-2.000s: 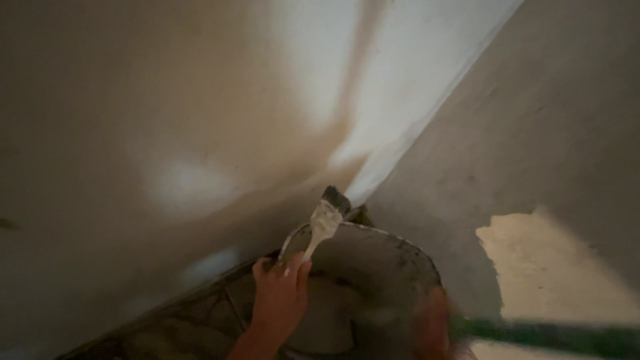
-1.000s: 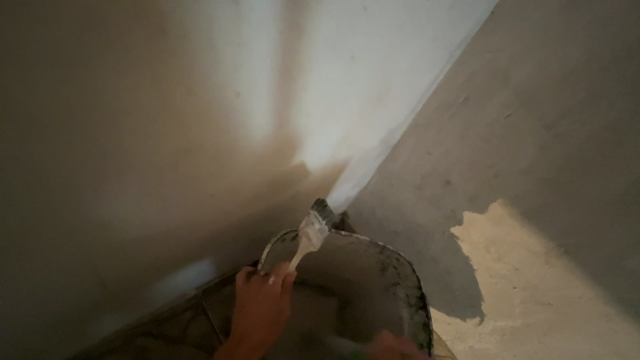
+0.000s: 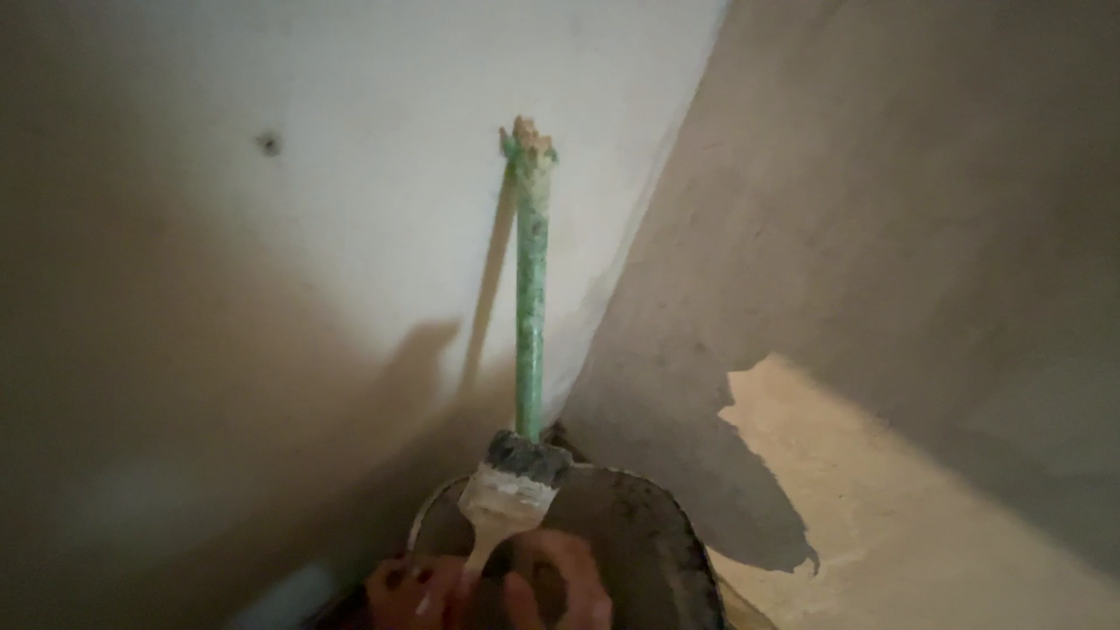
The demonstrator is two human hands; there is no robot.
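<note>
A flat paintbrush [image 3: 516, 494] with dark bristles and a pale, paint-smeared ferrule is held by its handle in my left hand [image 3: 416, 595], low in the view. Just to the right, my blurred right hand [image 3: 569, 573] is curled in line with a green pole [image 3: 531, 306] and appears to grip it; the brush hides where they meet. The pole rises behind the bristles to a rough, frayed tan end near the pale wall [image 3: 376, 210]. Below and behind both hands is a dark container [image 3: 652, 525] with a stained rim; its contents are unclear.
A grey-brown surface [image 3: 831, 219] meets the pale wall along a slanting edge at the right. It has an irregular light tan patch [image 3: 840, 455]. A small dark spot [image 3: 269, 143] marks the wall, and shadows fall across its left and lower parts.
The green pole, lying toward the right two seconds ago, now points up along the wall. My right hand has moved left, close to my left hand, which keeps the brush. The view has shifted.
</note>
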